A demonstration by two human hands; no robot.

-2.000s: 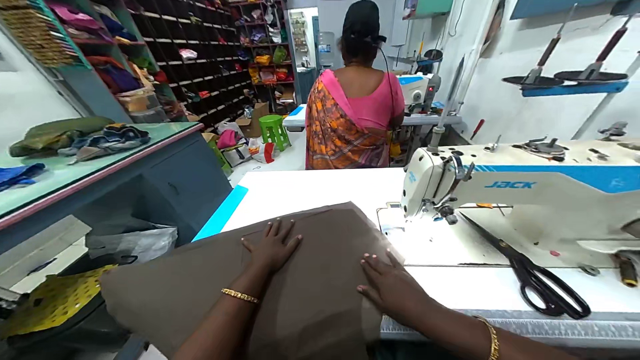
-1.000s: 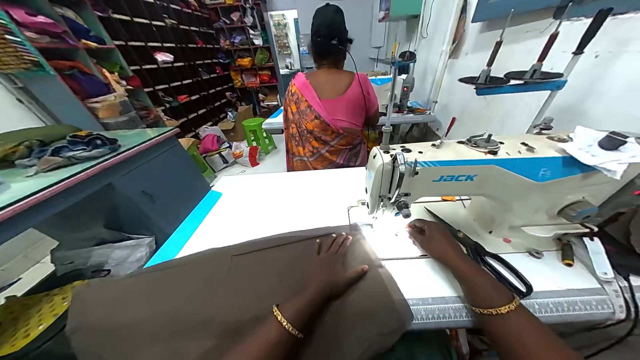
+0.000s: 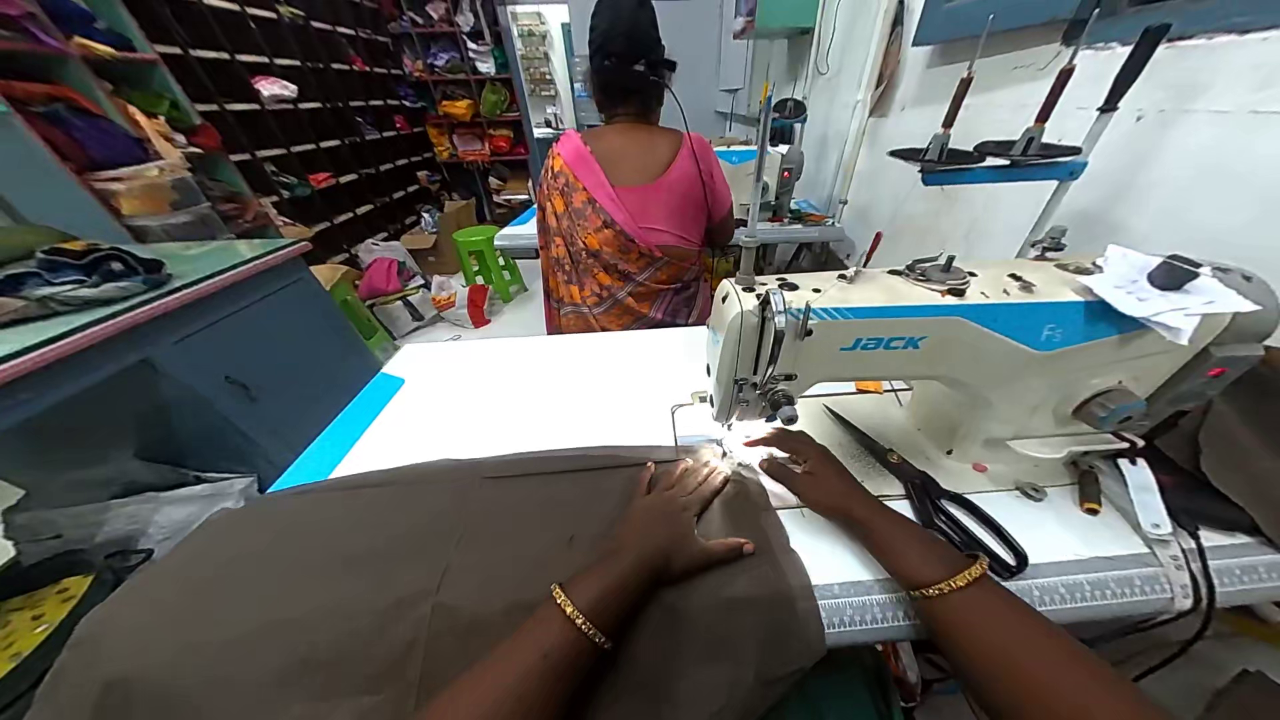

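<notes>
A large grey-brown fabric piece spreads over the front of the white sewing table and hangs past its edge. My left hand lies flat on the fabric, fingers spread, just left of the needle area. My right hand is at the lit needle area of the Jack sewing machine, thumb and index finger apart at the fabric's edge; glare hides whether it pinches anything. Black-handled scissors lie on the machine bed, right of my right hand, blades toward the machine head.
Ahead, a person sits with their back to me at another machine. A counter with folded clothes stands at left. A measuring tape runs along the table's front edge. A thread stand rises behind the machine; white cloth lies on top.
My right hand has moved from lying on the fabric to beside the needle. The fabric's right part and my left hand have come closer to the needle. The view has shifted right.
</notes>
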